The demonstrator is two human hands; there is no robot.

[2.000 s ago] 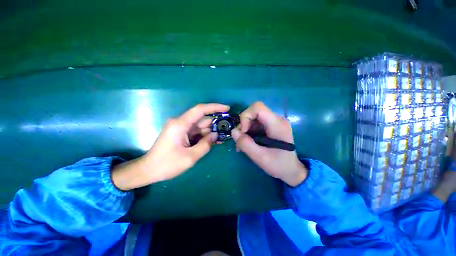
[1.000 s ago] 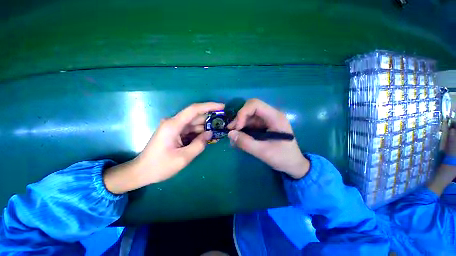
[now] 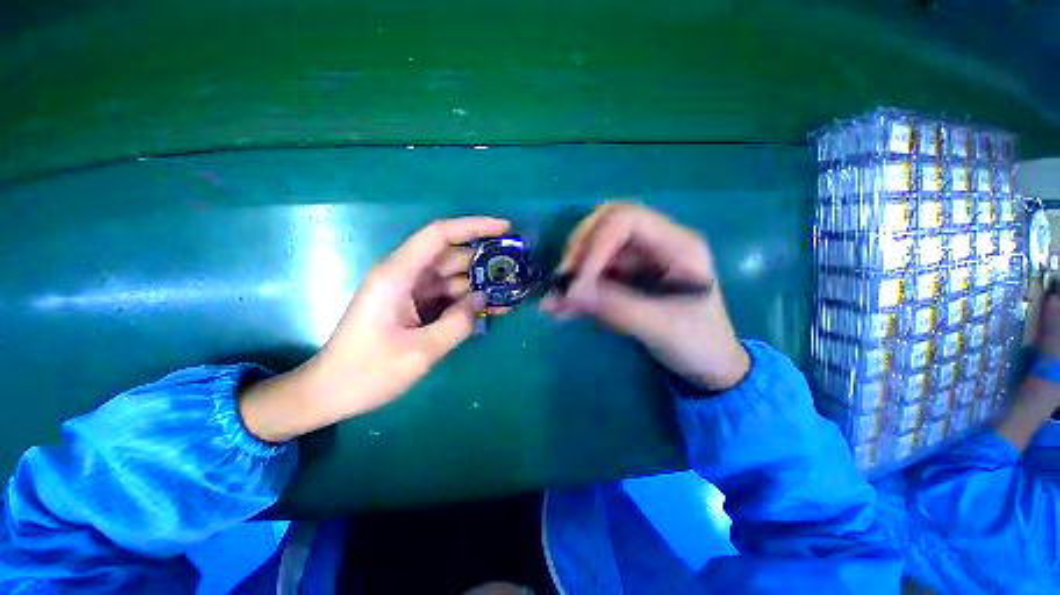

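Observation:
A round black watch case assembly (image 3: 501, 271) with a shiny rim and a pale ring at its centre is held above the green bench. My left hand (image 3: 413, 305) grips it by its left side between thumb and fingers. A small yellow and pale tab hangs at its lower edge near my thumb. My right hand (image 3: 639, 285) is just to the right of the case, blurred, its fingers pinched on the dark, pen-like tweezers (image 3: 674, 282). The tips near the case are too blurred to make out.
A tall stack of clear blister trays (image 3: 912, 279) with white and yellow pieces stands at the right. The green conveyor belt (image 3: 465, 81) runs beyond the bench (image 3: 174, 256). Another person's blue sleeve and hand (image 3: 1029, 389) show at the right edge.
My right hand has moved up and right, away from the case, with the tweezers still in it. My left hand and the case have shifted slightly up and left.

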